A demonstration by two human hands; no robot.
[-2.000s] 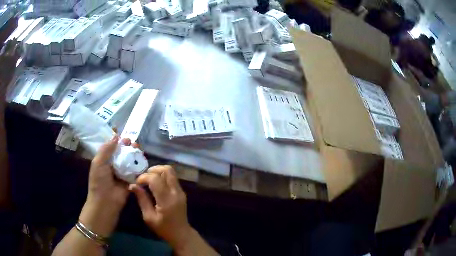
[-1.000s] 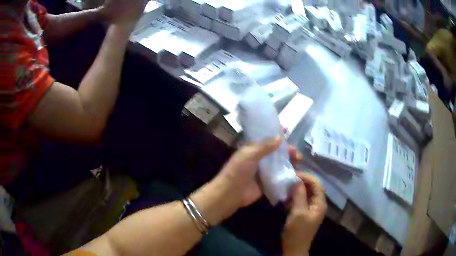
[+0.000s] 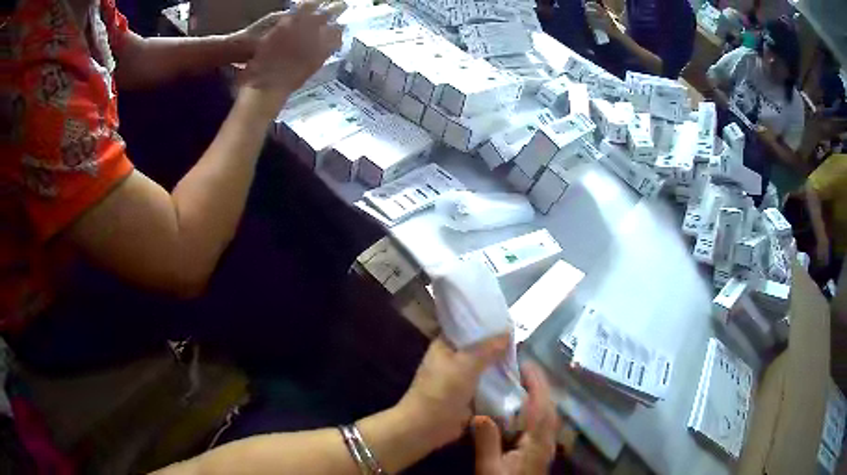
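A white bagged product point(image 3: 472, 311), long and rounded in a thin wrap, is held over my lap at the table edge. My left hand point(image 3: 455, 380) is closed around its middle. My right hand point(image 3: 522, 431) has its fingers at the lower end of the product, partly cut off by the bottom edge. Two white retail cartons point(image 3: 546, 299) lie on the table just beyond my hands. Another clear-bagged product point(image 3: 488, 211) lies behind them. Leaflet stacks point(image 3: 620, 357) lie to the right.
Many filled cartons point(image 3: 435, 79) lie in rows and loose heaps across the table point(image 3: 641, 243). A brown shipping carton point(image 3: 801, 371) stands at right. A person in a red patterned sleeve point(image 3: 56, 158) works close at left. Other people sit at the far right.
The view has swung left, bringing the neighbour's arms in. The product was held end-up toward me and now lies lengthwise in my left hand. My right fingers remain at its near end.
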